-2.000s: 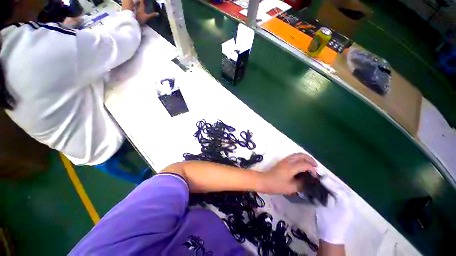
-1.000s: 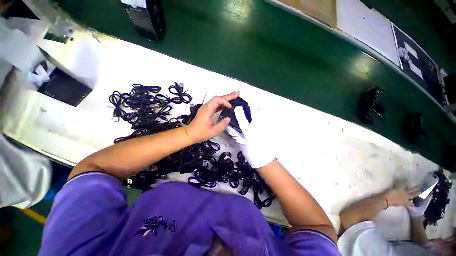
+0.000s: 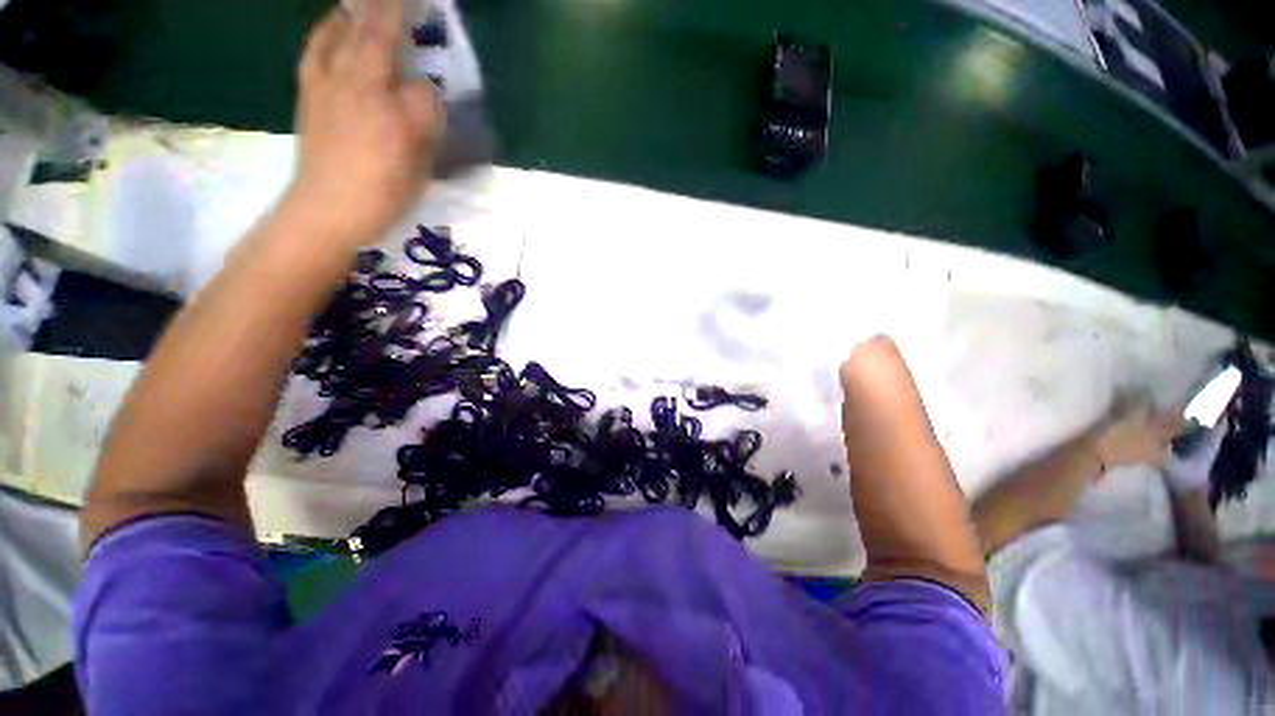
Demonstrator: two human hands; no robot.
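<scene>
My left hand [image 3: 366, 119], bare, is at the upper left over the green belt, shut on a black retail box [image 3: 459, 119] with a white part showing at its top. The box is blurred and partly hidden by the hand. My right forearm reaches over the bench; its white-gloved hand [image 3: 839, 301] blends into the white surface, so its fingers cannot be made out. A tangled pile of coiled black cables [image 3: 531, 434] lies on the bench in front of me. One coil [image 3: 727, 399] lies at its upper right edge.
A black box [image 3: 797, 105] lies on the green belt [image 3: 629, 126] beyond the bench. More dark boxes [image 3: 1071, 207] are further right. Another black box [image 3: 105, 315] is on the bench at the left. At the right, another person's arm [image 3: 1070, 469] is beside more cables [image 3: 1242, 427].
My hands have moved apart. My left hand has gone up and left to the box over the belt. My right hand has moved right. A black box now lies on the belt ahead.
</scene>
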